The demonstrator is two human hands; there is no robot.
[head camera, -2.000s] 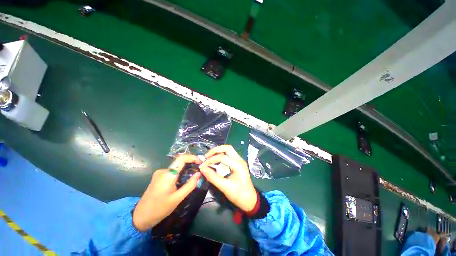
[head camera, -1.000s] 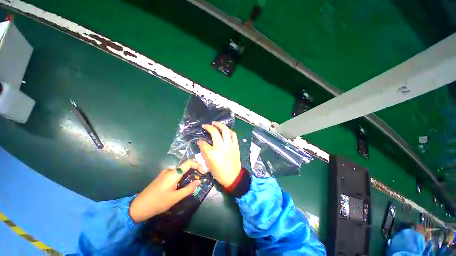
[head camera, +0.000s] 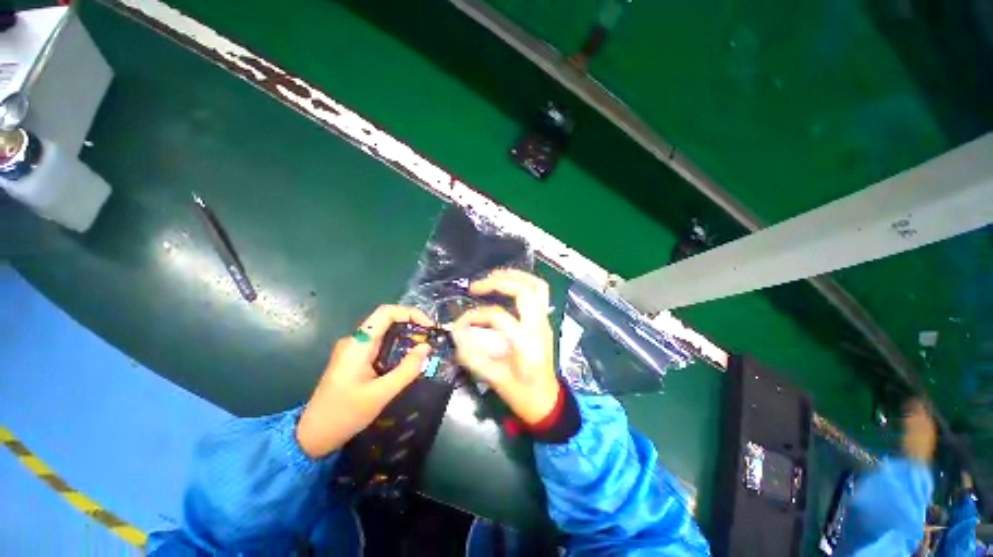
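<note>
My left hand holds a black open phone half-assembly by its upper end, with small orange and bright parts showing. My right hand is just right of the phone's upper end, thumb and fingertips close together. Whether a tiny piece is between these fingertips cannot be told. A red and black band is on the right wrist. The left plastic bag, with dark contents, lies straight ahead, partly behind the right hand. The right plastic bag lies near the white post.
A thin dark tool lies at left. A whitish bottle and white box stand far left. A chipped white rail and white post border the green conveyor carrying phones. A black tray and another person's arm are at right.
My right hand has come back from the left bag to the phone's upper end. The view has shifted. Another person's arm at right now reaches toward the conveyor.
</note>
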